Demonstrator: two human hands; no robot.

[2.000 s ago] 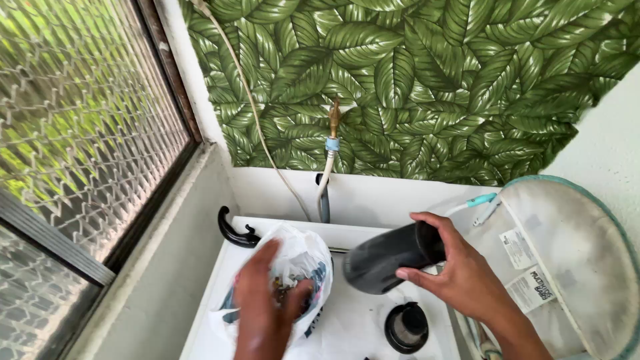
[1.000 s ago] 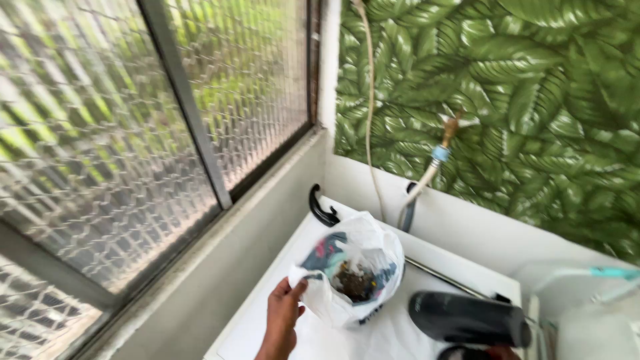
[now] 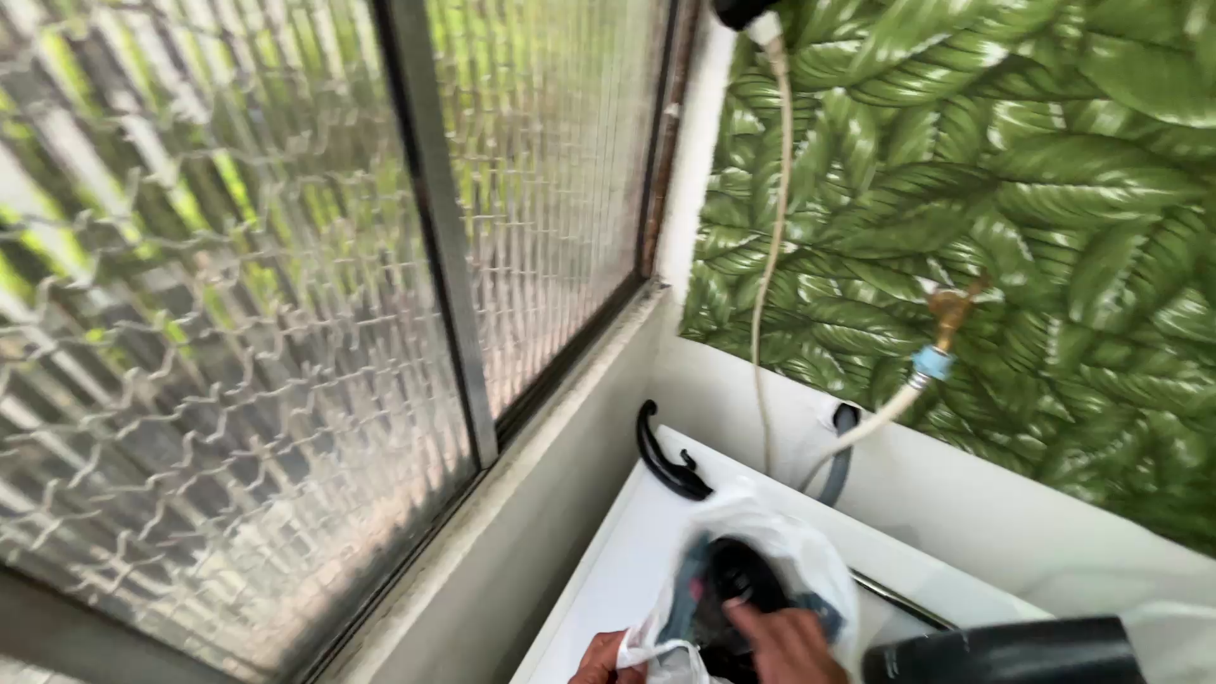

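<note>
A white plastic bag [image 3: 826, 560] stands open on a white surface, near the lower middle of the view. My left hand [image 3: 608, 660] pinches the bag's rim at its near left side. My right hand [image 3: 788, 641] is at the mouth of the bag, its fingers on a black object [image 3: 741, 570] inside; blur hides the exact shape of that object. To the right lies a black cylindrical container [image 3: 1007, 651] on its side. Behind it a thin metal rod [image 3: 902, 598] rests on the surface. A curved black plastic piece [image 3: 670, 461] lies at the back left corner.
A textured glass window [image 3: 237, 285] with metal frame and a sill [image 3: 570, 389] run along the left. At the back, a brass tap [image 3: 950, 313] with a light hose [image 3: 869, 432] comes from the leaf-patterned wall. A thin cord [image 3: 774, 237] hangs down beside a grey hose [image 3: 838, 465].
My right hand has come to the bag's mouth, where a black object now shows inside. My left hand keeps hold of the rim. The view has turned left since two seconds ago.
</note>
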